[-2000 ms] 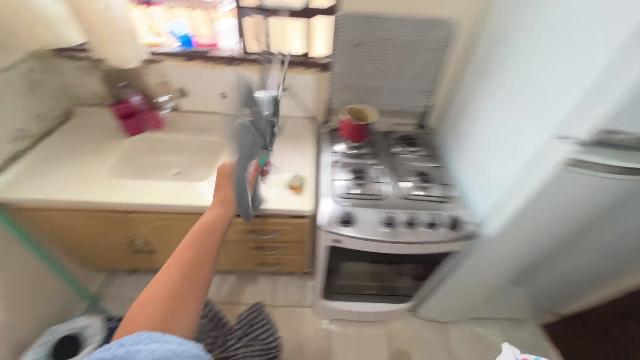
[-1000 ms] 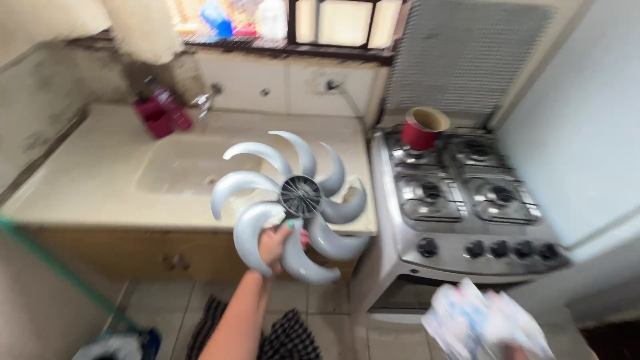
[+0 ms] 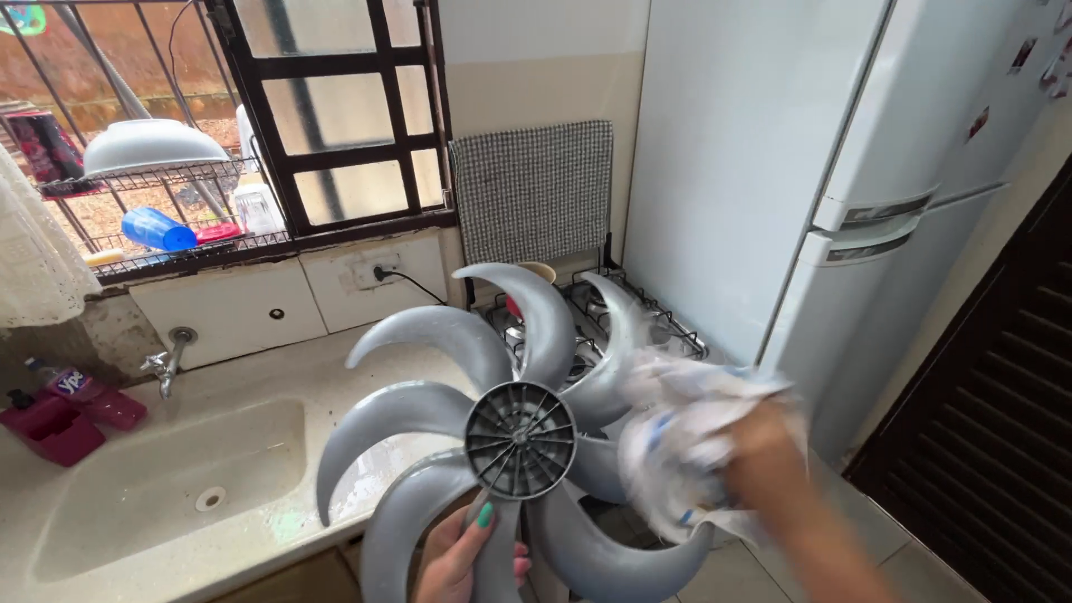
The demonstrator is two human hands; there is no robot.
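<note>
A grey plastic fan blade wheel (image 3: 536, 327) with several curved blades and a black ribbed hub faces the camera in the middle of the view. My left hand (image 3: 461, 553) grips one of its lower blades just under the hub, thumb in front. On the right, my right hand (image 3: 766, 444) is blurred and holds a bunched white cloth with blue marks (image 3: 678, 419) against the blades on that side. The cloth covers parts of those blades, and the fingertips of the right hand are hidden in it.
Behind the wheel are a stone-like sink (image 3: 184, 477) with a tap (image 3: 170, 364), and a gas stove (image 3: 662, 322) with a red pot (image 3: 513, 308). Pink soap containers (image 3: 63, 435) stand at left. A fridge (image 3: 729, 167) and a dark louvred door (image 3: 980, 419) are at right.
The cloth, apart from the wheel at lower right one second ago, is now against its right-hand blades in my right hand. The view has shifted. My left hand still holds the wheel.
</note>
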